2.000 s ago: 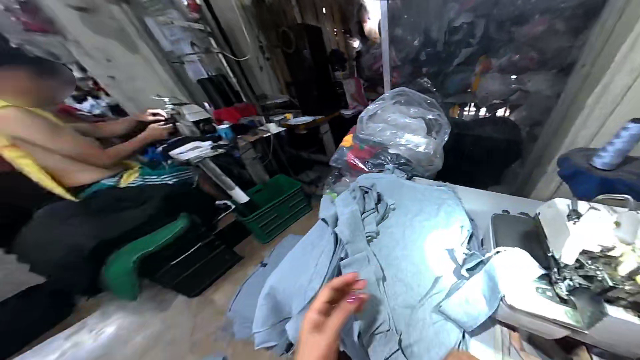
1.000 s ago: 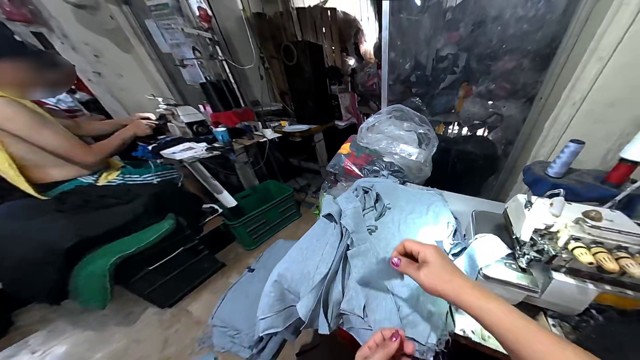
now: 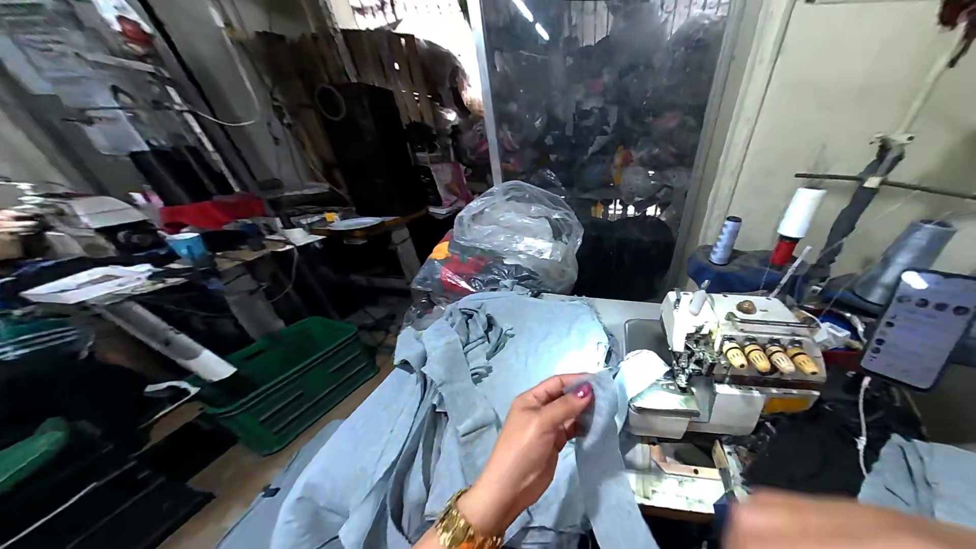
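Observation:
My left hand (image 3: pixel 537 438), with a gold watch band at its wrist, pinches a light blue fabric strip (image 3: pixel 606 465) between thumb and fingers. Behind and below it, a heap of light blue cut fabric (image 3: pixel 526 335) covers the table and hangs over its front edge. My right hand (image 3: pixel 831 526) is a blur at the bottom right edge; its fingers cannot be made out. To the right of the heap stands a white overlock sewing machine (image 3: pixel 743 343) with several tension dials. A pale piece of fabric (image 3: pixel 640 371) lies beside its needle area.
Thread cones (image 3: pixel 725 240) stand behind the machine. A phone (image 3: pixel 920 328) with a white cable is at the right, above more blue fabric (image 3: pixel 926 473). A clear plastic bag (image 3: pixel 518 236) sits behind the heap. A green crate (image 3: pixel 293 381) is on the floor, left.
My left hand now holds up a fabric strip; my right hand has moved from over the cloth to the lower right. The view has turned right, so the co-worker is mostly out of it.

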